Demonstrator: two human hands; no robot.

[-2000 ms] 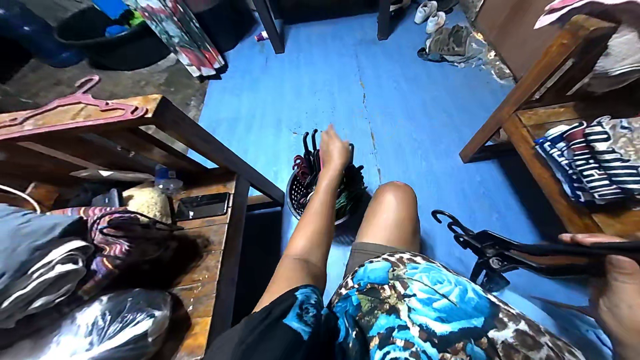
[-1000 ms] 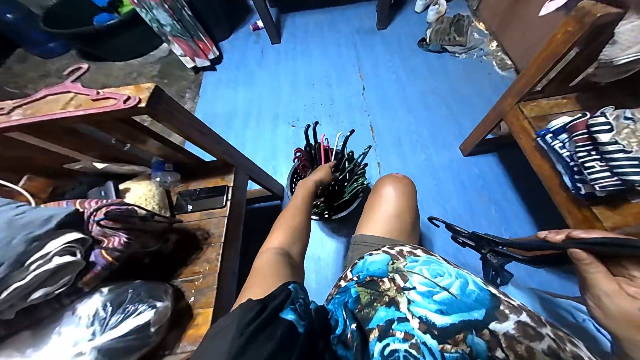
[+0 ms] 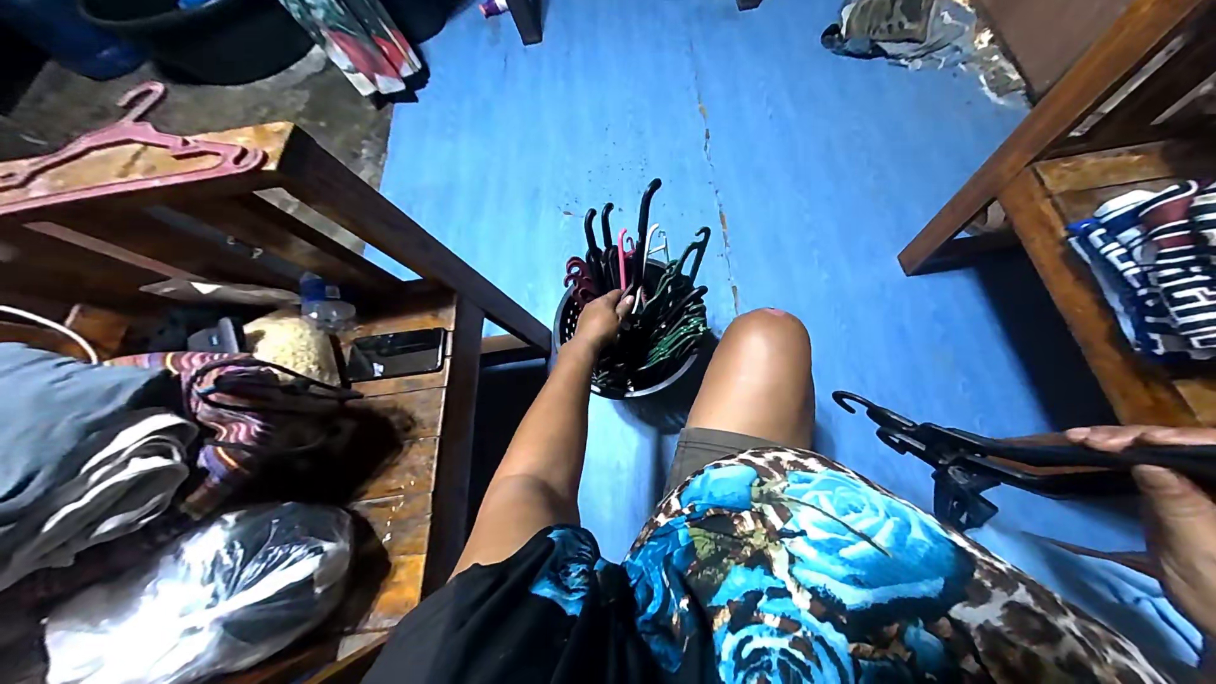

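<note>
My left hand point(image 3: 605, 318) reaches down into a round basket point(image 3: 659, 388) on the floor, its fingers closed around part of the plastic hangers point(image 3: 670, 313) packed inside. Black, green, dark red and pink hooks stick up around the fingers; which hanger it grips is hard to tell. At the right edge my right hand point(image 3: 1154, 484) holds several black hangers point(image 3: 1007, 458) together, their hooks pointing left. Part of that hand lies outside the view. A pink hanger point(image 3: 142, 147) rests on the top rail of the wooden bench at the left.
On the left wooden bench point(image 3: 399, 503) are a phone point(image 3: 397, 354), folded clothes point(image 3: 76, 475), a small plastic bottle point(image 3: 326, 309) and a filled plastic bag point(image 3: 209, 598). Striped clothes point(image 3: 1159, 266) lie on the right bench point(image 3: 1092, 304). A black tub point(image 3: 214, 43) stands at the upper left.
My left hand has moved from the hooks at the basket's far side to hangers nearer its middle. My right hand keeps hold of the black hangers.
</note>
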